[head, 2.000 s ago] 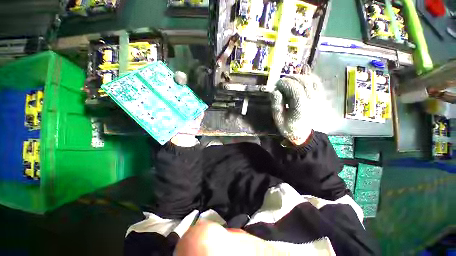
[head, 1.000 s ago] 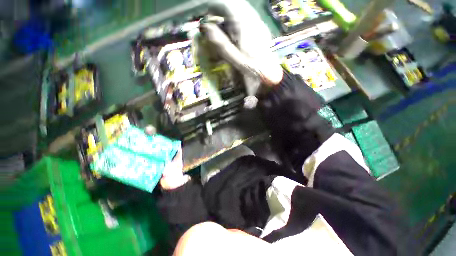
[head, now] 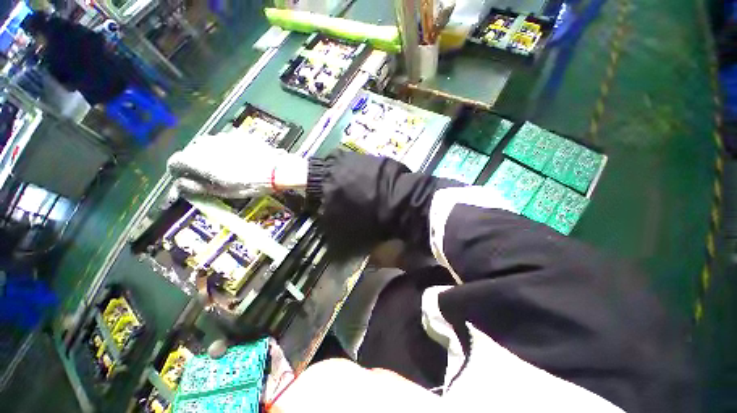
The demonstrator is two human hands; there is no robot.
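Observation:
My right hand (head: 222, 168), in a white-grey knit glove, reaches over the far end of a black carrier. The carrier (head: 166, 226) holds a populated circuit board (head: 218, 242) with yellow parts, crossed by a pale strip (head: 238, 229). The fingers lie near the strip's far end; whether they grip it cannot be told. My left hand (head: 279, 373), low in the picture and partly cut off, holds a circuit board (head: 222, 377) with its teal underside up. A gloved fingertip shows at the board's upper edge.
Other loaded carriers (head: 327, 68) stand along the green conveyor. A yellow-and-white board (head: 380, 129) lies on the bench, with stacked teal boards (head: 537, 185) lower at right. A lime tube (head: 331, 27) lies beyond. A person in dark clothing (head: 89, 60) is at far left, by a blue stool (head: 141, 114).
The view has swung round to the right. My right hand has moved from the near side of the carrier to its far end. My left hand still holds the teal board.

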